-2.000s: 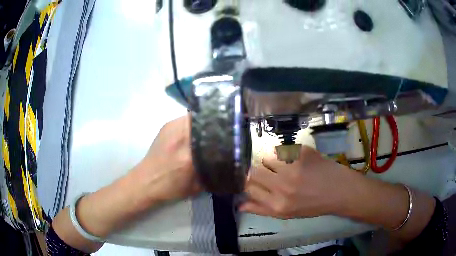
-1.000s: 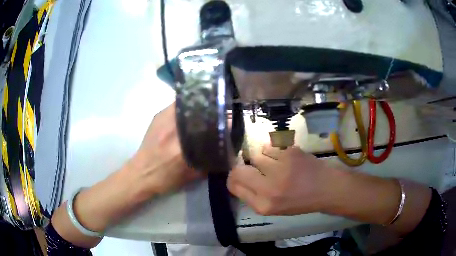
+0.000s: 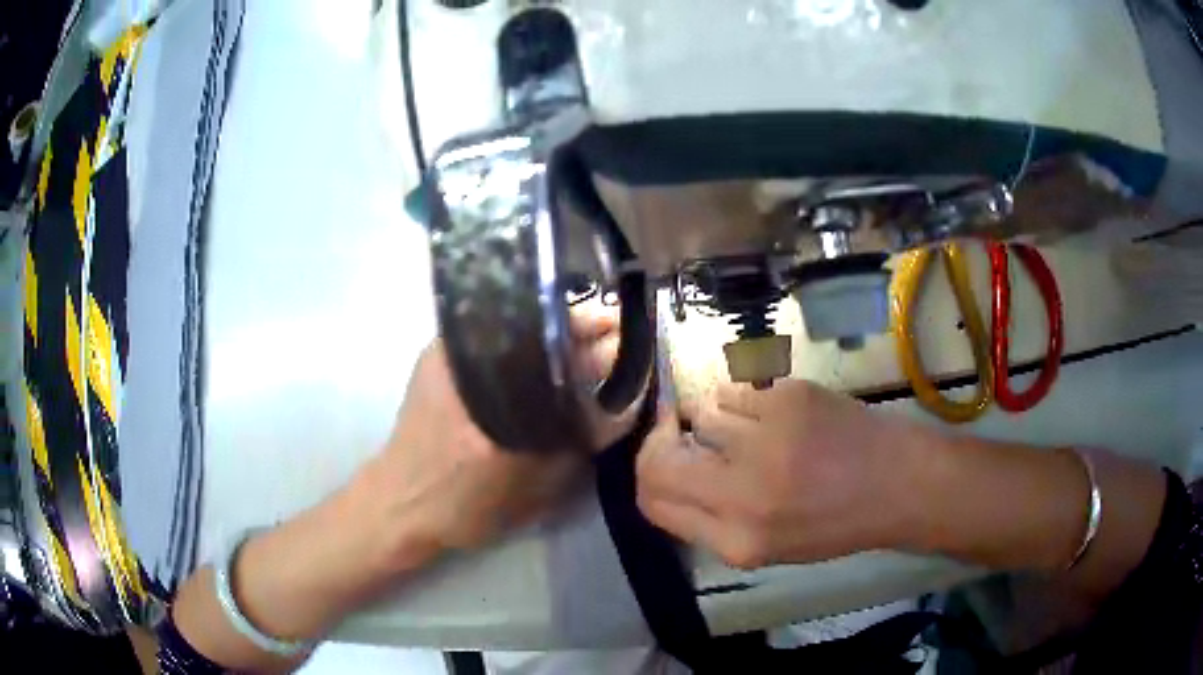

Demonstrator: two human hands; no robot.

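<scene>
The black strip (image 3: 637,534) runs from between my hands over the table's front edge and bends right. A light grey piece (image 3: 581,580) lies beside it on the left. My left hand (image 3: 482,481) is at the work by the needle area; the large metal loop (image 3: 499,284) hides part of its fingers, so its hold is unclear. My right hand (image 3: 778,475) has its fingertips pinched together at the black strip, below the tan knob (image 3: 759,357). The needle and presser foot cannot be made out clearly.
The sewing machine head (image 3: 818,66) spans the top. Scissors with yellow (image 3: 902,330) and red (image 3: 999,330) handle loops lie right of the needle area. Long grey pieces (image 3: 165,290) and a black-and-yellow taped board (image 3: 73,343) lie along the left edge.
The black strip now bends further right below my hands, and less of the grey piece shows. My left fingertips show through the metal loop. The machine stands higher in view.
</scene>
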